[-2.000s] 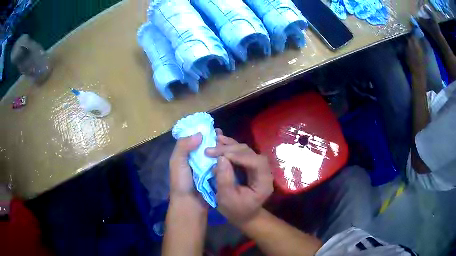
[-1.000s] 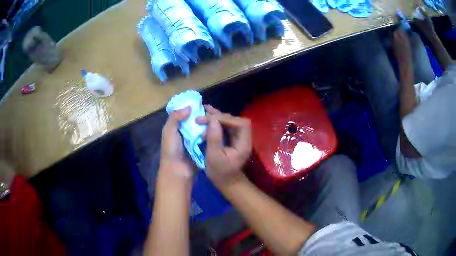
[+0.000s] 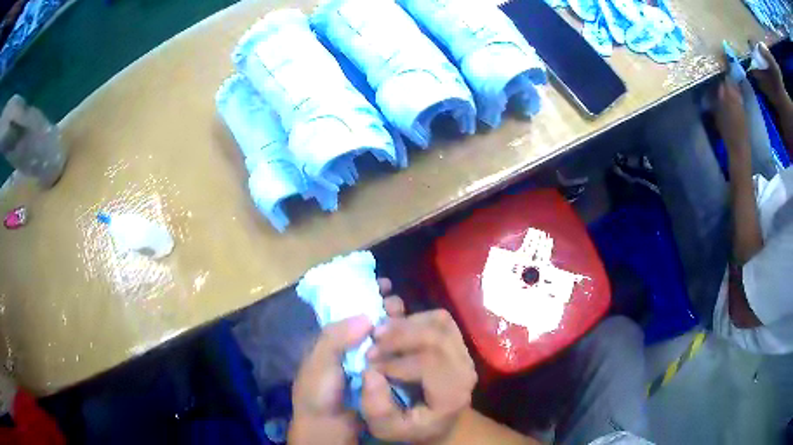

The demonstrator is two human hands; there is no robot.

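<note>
A light blue tube-shaped workpiece (image 3: 346, 287) with a scalloped end is held upright between both hands, beyond the table's near edge. My left hand (image 3: 326, 374) grips it from the left with the thumb on its front. My right hand (image 3: 422, 365) pinches its right side lower down; the fingers hide much of the lower part. Several light blue tubes (image 3: 322, 113) lie side by side on the table (image 3: 209, 209), their scalloped open ends towards me. A white glue bottle (image 3: 141, 235) with a blue tip lies on its side at the table's left.
A cloudy jar (image 3: 33, 143) and a small pink-red item (image 3: 15, 217) are at the far left. A black phone (image 3: 569, 56) and loose light blue pieces (image 3: 630, 26) lie right of the tubes. A red stool (image 3: 556, 252) stands below the table. Another person's arm (image 3: 739, 165) is at the right.
Both hands and the workpiece sit lower in the picture than before. The table items have also shifted in the picture as the view moved. Both hands still hold the workpiece.
</note>
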